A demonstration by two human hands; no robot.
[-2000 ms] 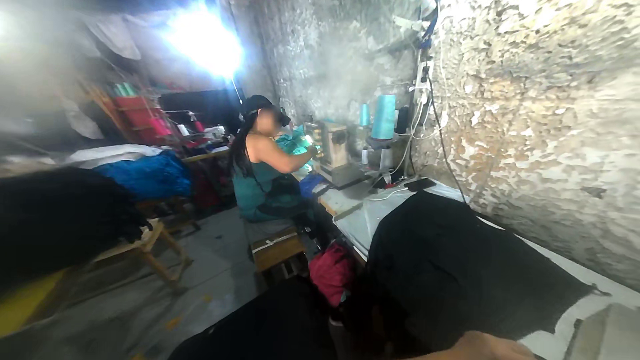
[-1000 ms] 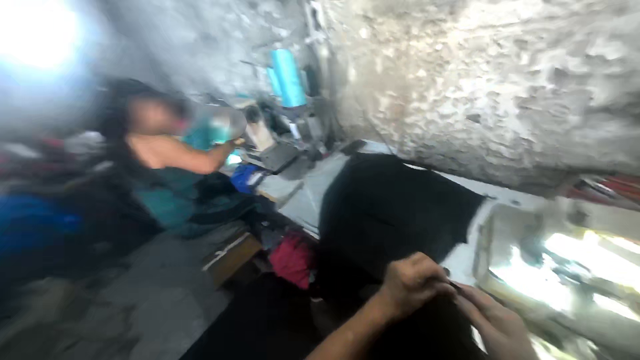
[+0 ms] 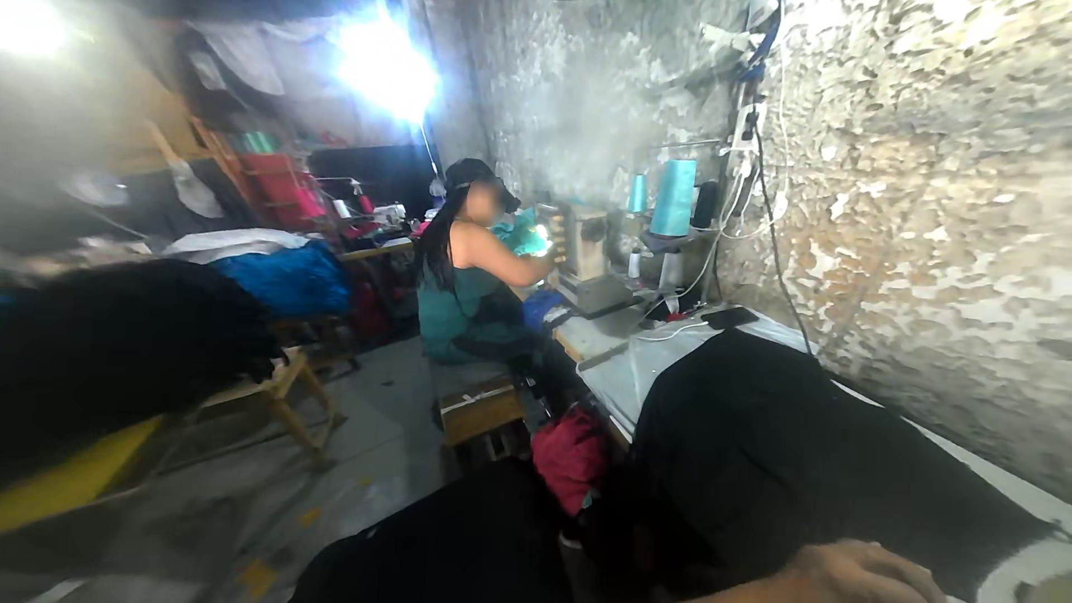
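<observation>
My left hand is at the bottom right edge of the head view, its fingers cut off by the frame and bent. It lies at the near edge of a large black cloth, spread over a white-topped work table. Whether the fingers grip anything cannot be seen. My right hand is out of view. Part of a pale machine surface shows in the corner beside the hand.
A person in a dark cap sits at a sewing machine further along the table. Turquoise thread cones and a phone are near the wall. Red cloth hangs by the table edge. Black fabric lies piled at left above a wooden stool.
A second ago both hands were in view, close together at the near edge of the black cloth; now only my left hand shows at the bottom edge. The view has swung left.
</observation>
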